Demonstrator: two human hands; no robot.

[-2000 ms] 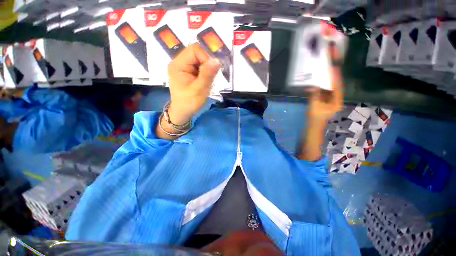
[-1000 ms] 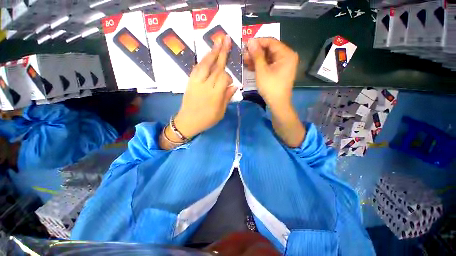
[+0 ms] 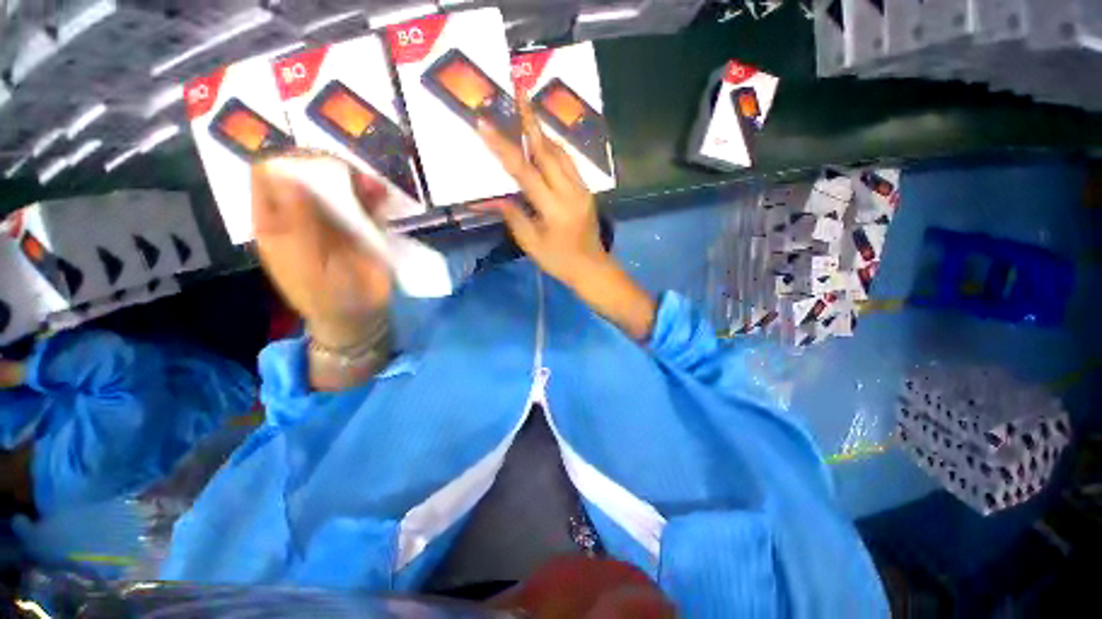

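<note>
Four phone boxes stand side by side, fronts showing: one at the left (image 3: 224, 181), a second (image 3: 363, 85), a third (image 3: 441, 145) and a fourth (image 3: 578, 73). My left hand (image 3: 317, 248) is blurred in front of the two left boxes. It holds a white label strip (image 3: 417, 268) that hangs out to the right. My right hand (image 3: 558, 218) lies over the third and fourth boxes, with its fingertips at their fronts and its thumb apart. I cannot make out any sticker at its fingertips.
A single phone box (image 3: 735, 119) lies apart on the green bench. Box rows (image 3: 109, 248) stand at the left, others (image 3: 955, 42) at the upper right. Floor stacks (image 3: 985, 435), a blue stool (image 3: 997, 276) and a person in a blue smock (image 3: 121, 405) are below.
My left hand has moved left, away from the third box, with the white strip. My right hand has moved left from the fourth box and opened out. The view has shifted, moving the boxes left.
</note>
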